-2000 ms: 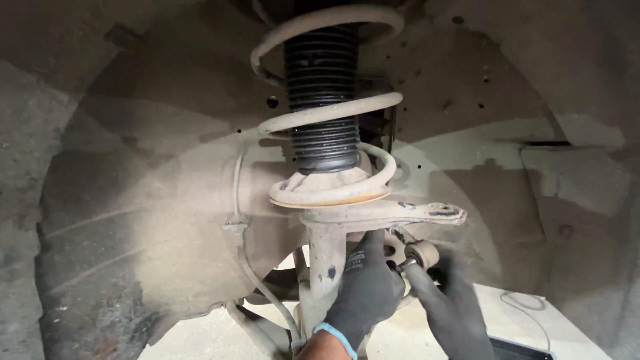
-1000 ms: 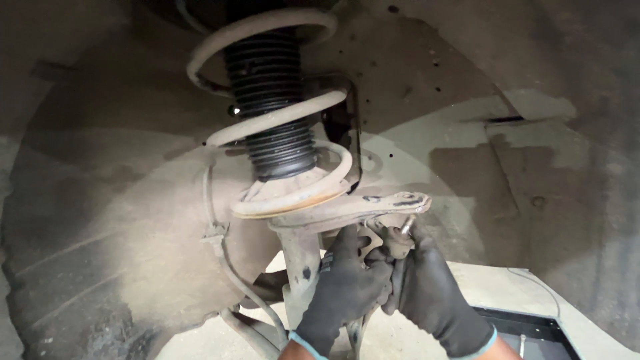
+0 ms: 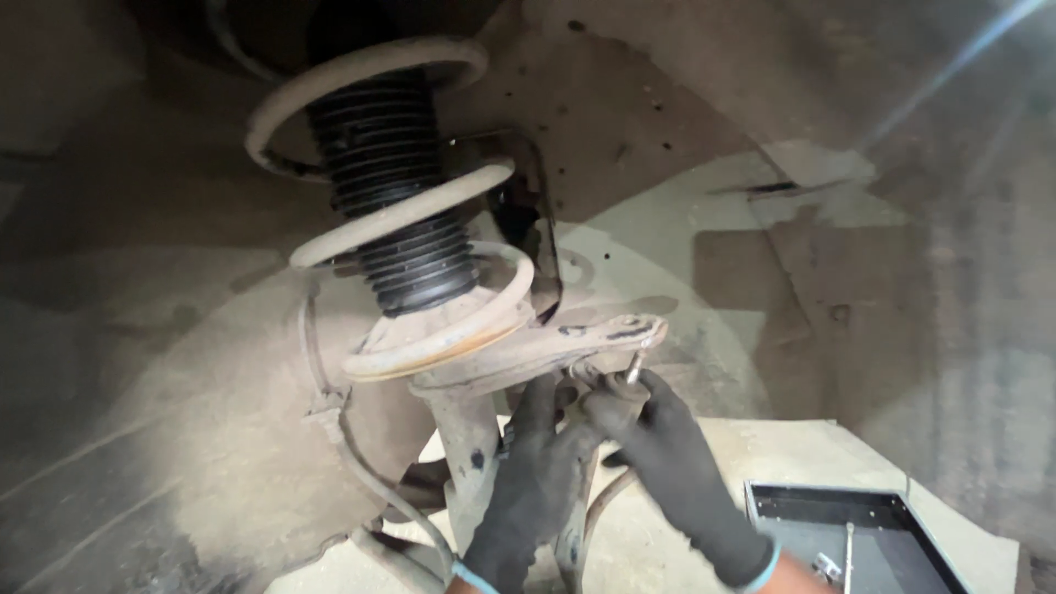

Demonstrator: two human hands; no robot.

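A steering arm [image 3: 561,342] juts right from the strut tube [image 3: 466,437], below the coil spring [image 3: 404,210] and its black bellows [image 3: 384,165]. Under the arm's outer end, a tie rod end [image 3: 615,394] stands with its threaded stud [image 3: 635,365] pointing up, the tip close to the arm's end. My right hand [image 3: 668,462], in a dark glove, has its fingers around this joint. Beside the strut, my gloved left hand [image 3: 536,470] reaches up under the arm, its fingertips near the joint; whether it grips anything is hard to tell.
The wheel arch liner [image 3: 165,330] surrounds the strut. A brake hose [image 3: 371,478] runs down left of the strut tube. At the lower right, a black tray [image 3: 833,495] on the floor holds a long metal tool [image 3: 850,553] and a small metal part [image 3: 825,568].
The stud now shows upright between my fingers, under the arm's end; two seconds ago the joint hung tilted by my right hand. The view has shifted right and tilted.
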